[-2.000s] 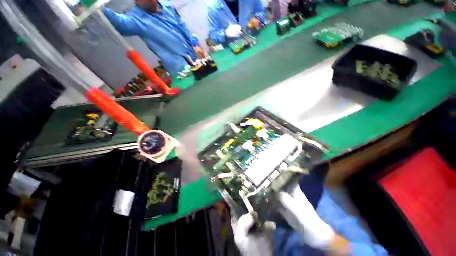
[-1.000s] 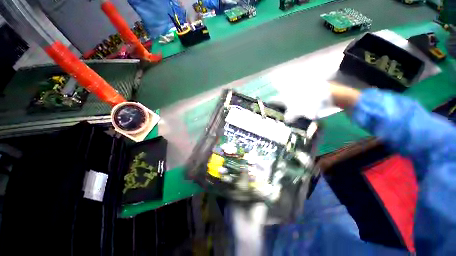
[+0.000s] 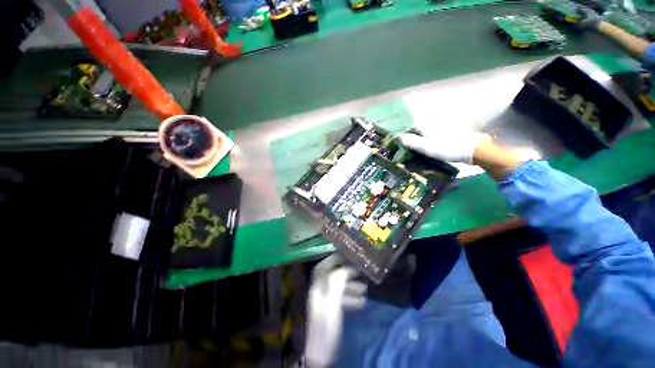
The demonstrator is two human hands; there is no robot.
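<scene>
A black board carrier (image 3: 345, 241) lies tilted over the grey-green mat (image 3: 291, 154), its near corner past the bench's front edge. It frames a green circuit board (image 3: 391, 198) with a white block, yellow parts and other components facing up. My gloved right hand (image 3: 438, 146) is at the carrier's far right side, fingertips on its edge; the grip underneath is hidden. My gloved left hand (image 3: 334, 298) is blurred, just below the carrier's near edge, fingers apart and nothing seen in it.
A deep black bin (image 3: 535, 108) with beige-olive parts stands right, tilted. A shallow tray (image 3: 226, 248) and a tape roll (image 3: 188, 140) are at left. Behind runs the green conveyor (image 3: 359, 68) with a board (image 3: 528, 32). Another person's hand (image 3: 590, 19) is at upper right. Black totes (image 3: 64, 259) stand left.
The carrier has turned, its white block now toward the left and yellow parts toward the near side. My right hand has come to its far side; my left hand has moved off its near edge.
</scene>
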